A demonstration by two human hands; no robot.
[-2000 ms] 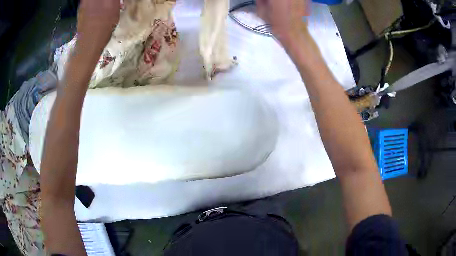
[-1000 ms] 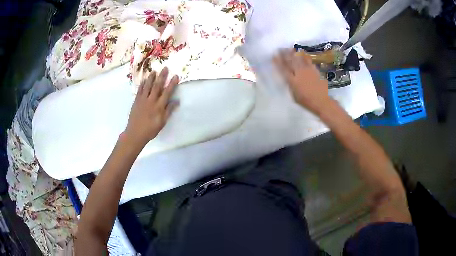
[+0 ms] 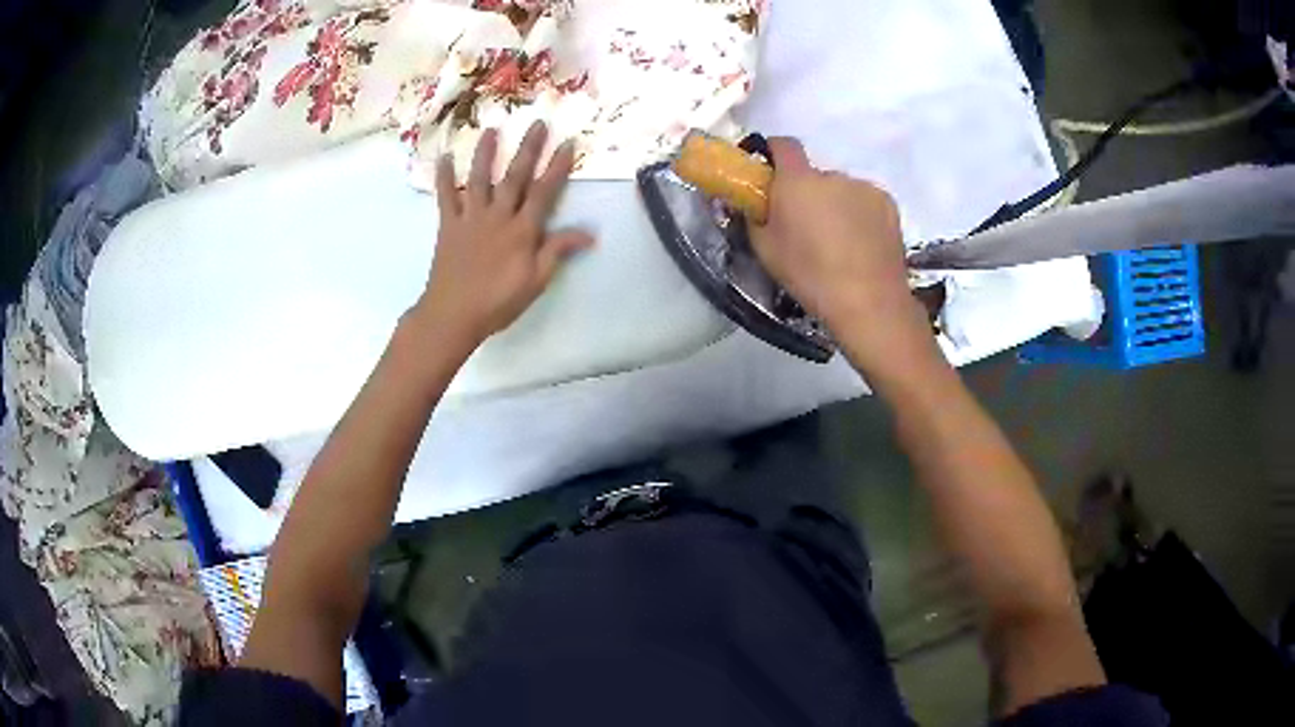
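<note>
A cream floral garment (image 3: 597, 85) with red-pink flowers lies over the far side of the long off-white padded board (image 3: 256, 313). My left hand (image 3: 497, 234) is flat with fingers spread, on the board at the garment's near edge. My right hand (image 3: 838, 242) is closed on the yellow-brown handle of the steam iron (image 3: 731, 263). The iron is tilted, its dark metal edge by the board's right end. Whether its soleplate touches the board cannot be told.
A pale hose (image 3: 1122, 213) and dark cord run right from the iron. More floral cloth (image 3: 85, 526) and grey cloth (image 3: 93, 227) hang at left. A small black object (image 3: 253, 473) lies at the table's near left. A blue slotted plastic item (image 3: 1162, 305) is at right.
The garment has come down onto the board. My right hand has taken hold of the iron and brought it left to the board's right end. My left hand rests by the garment's edge.
</note>
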